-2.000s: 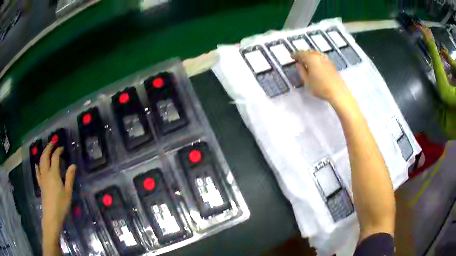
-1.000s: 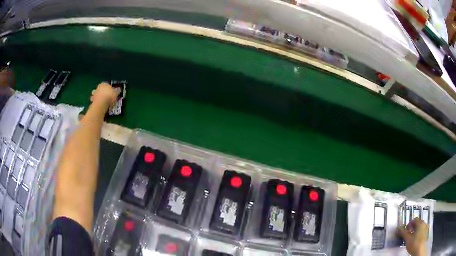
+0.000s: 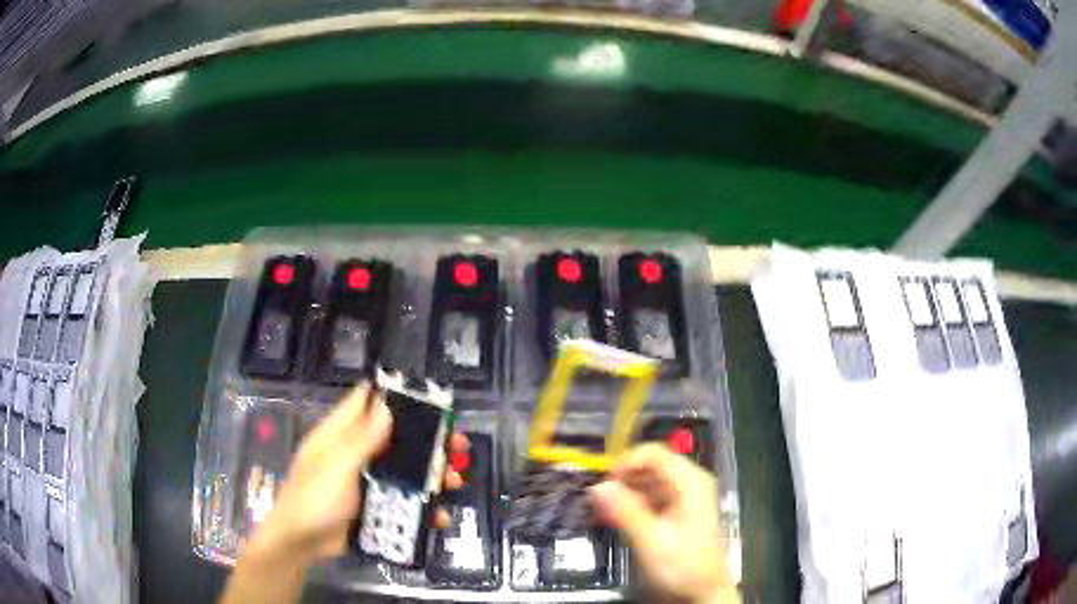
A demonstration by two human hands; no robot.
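My left hand [image 3: 313, 484] holds a phone board assembly [image 3: 408, 454] with a dark screen above silvery-white keys, over the blister tray. My right hand [image 3: 667, 513] holds a front housing [image 3: 561, 496] by its lower part; a yellow border surrounds its window, and it is blurred. The two parts are apart. Below them lies the clear blister tray [image 3: 224, 437] with two rows of black back housings [image 3: 467, 313], each with a red dot. The hands and held parts hide some of the lower row.
A white sheet [image 3: 909, 460] on the right holds several front housings [image 3: 844, 319]. Another white sheet on the left [image 3: 112, 342] holds rows of housings. A phone board [image 3: 116, 210] lies on the green belt [image 3: 390, 153] at the far left. A metal post [image 3: 974, 177] stands at the right.
My left hand has come back from the belt with the board assembly. My right hand has lifted a front housing off the right sheet and brought it over the tray. The view has turned.
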